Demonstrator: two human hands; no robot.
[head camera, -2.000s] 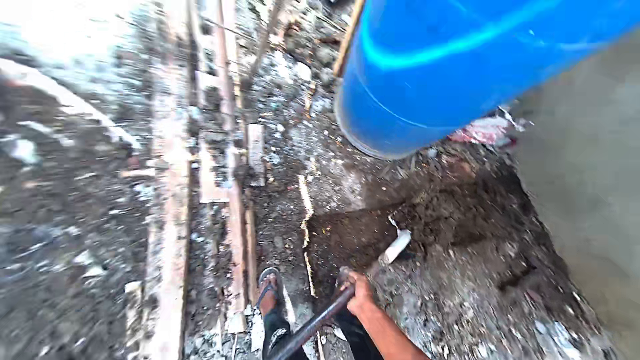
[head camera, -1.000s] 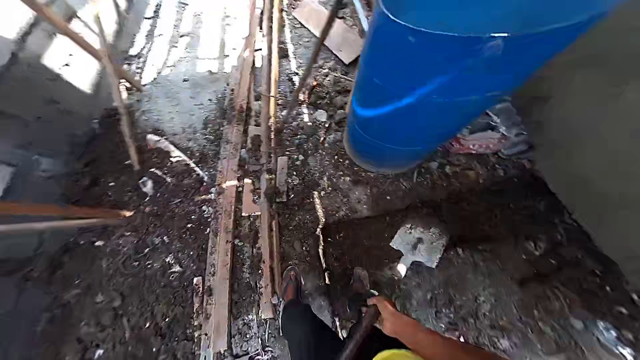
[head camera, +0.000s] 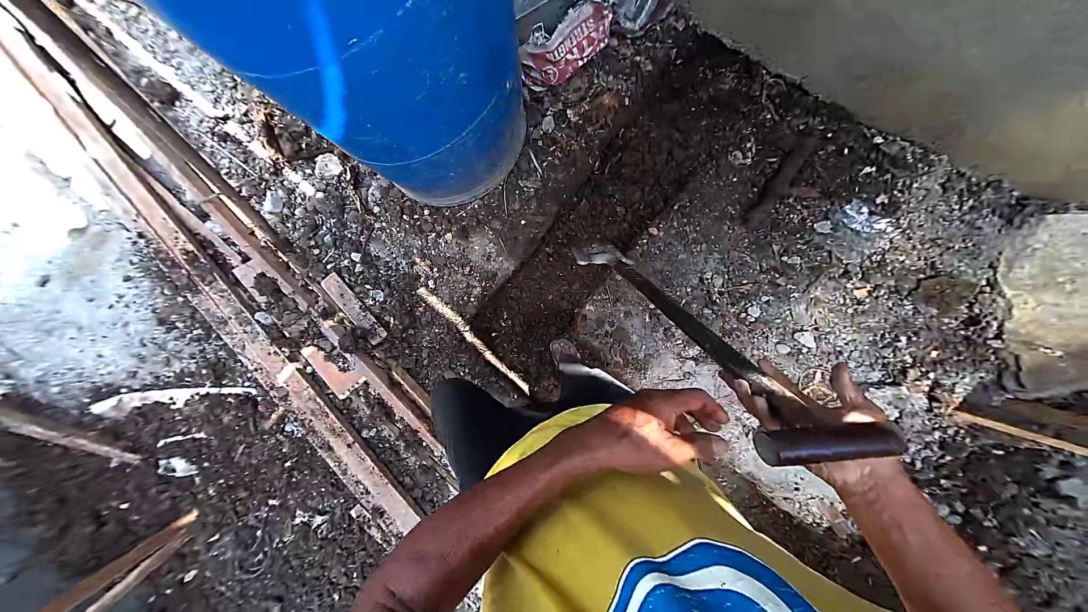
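A long-handled shovel slants across the dirt. Its pale metal blade (head camera: 599, 255) is at the dug strip of dark soil (head camera: 544, 285), and its dark shaft (head camera: 688, 323) runs down to a crossbar handle (head camera: 829, 444). My right hand (head camera: 820, 412) is palm up under the handle end, its fingers loosely spread about the shaft just above the crossbar. Nearby, to the left of the crossbar, my left hand (head camera: 671, 429) is empty, with bent fingers apart and not touching the handle. Part of the right palm is hidden by the crossbar.
A large blue drum (head camera: 408, 93) stands above the trench, beside a crumpled red and white sack (head camera: 565, 47). Long wooden boards (head camera: 229, 314) lie at the left. A thin stick (head camera: 472, 340) is near my legs. A concrete wall (head camera: 918, 76) and a large stone (head camera: 1050, 297) border the right.
The shovel's blade, seen broad and flat one second ago, now shows narrow. My right hand, earlier closed around the shaft, is now loose at the crossbar end. The view has turned.
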